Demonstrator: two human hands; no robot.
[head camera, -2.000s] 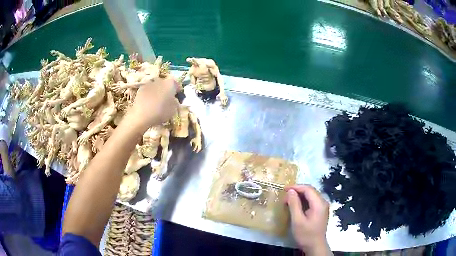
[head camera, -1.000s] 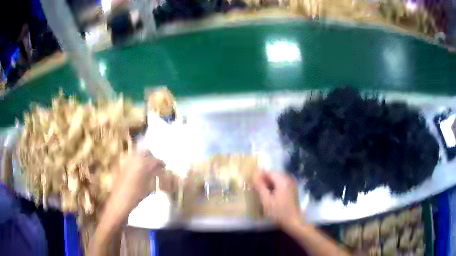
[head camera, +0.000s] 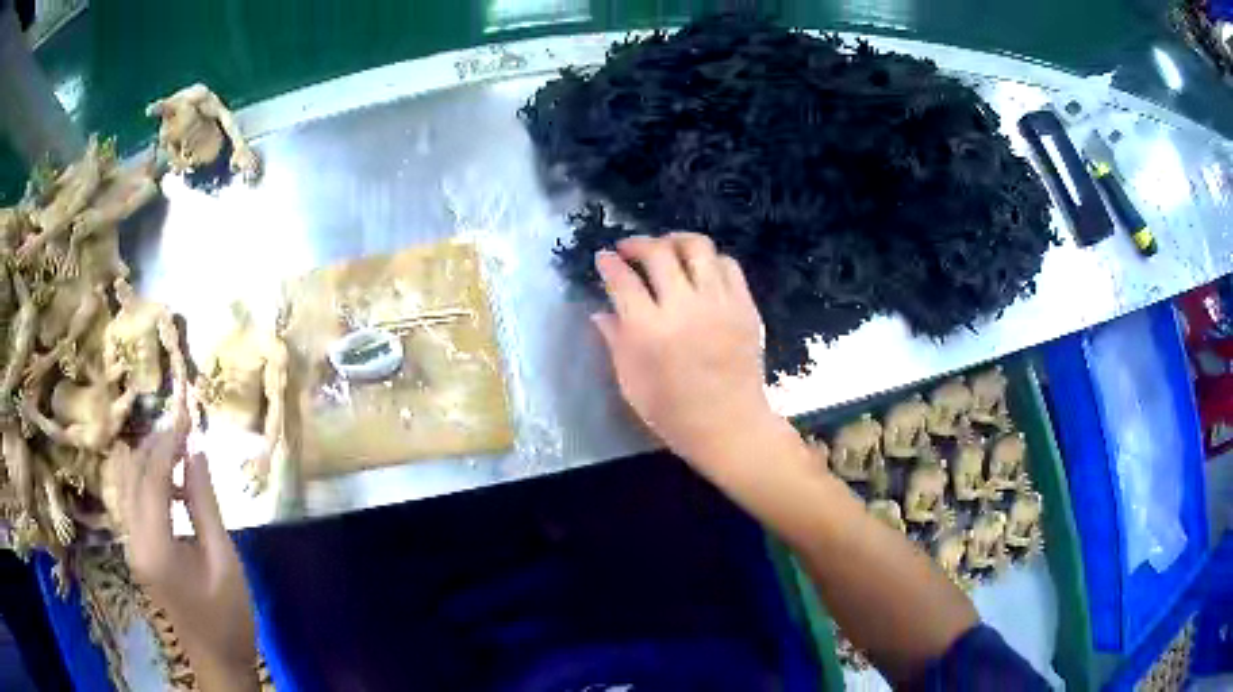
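My right hand (head camera: 683, 338) is over the near left edge of the heap of black ragged rings (head camera: 811, 162). Its fingertips touch the heap; whether they grip a ring cannot be told. My left hand (head camera: 187, 527) is low at the left with thumb and fingers apart, beside the heap of tan torsos (head camera: 61, 311); nothing shows held in it. One torso (head camera: 241, 379) lies on the metal table between that hand and the stained cardboard pad (head camera: 406, 426). The pad bears a whitish glue dish (head camera: 367, 354) and thin pale sticks (head camera: 430, 320).
A joined torso (head camera: 203, 135) with black under it stands at the table's far left edge. A black tool (head camera: 1063, 176) and a yellow-and-black tool (head camera: 1122, 203) lie far right. Below the near edge are a tray of torsos (head camera: 926, 466) and a blue bin (head camera: 1147, 460). A green belt (head camera: 325, 47) runs behind.
The view has turned right and down. My right hand has moved from beside the pad to the black heap. My left hand has moved back from the torso heap toward the near edge.
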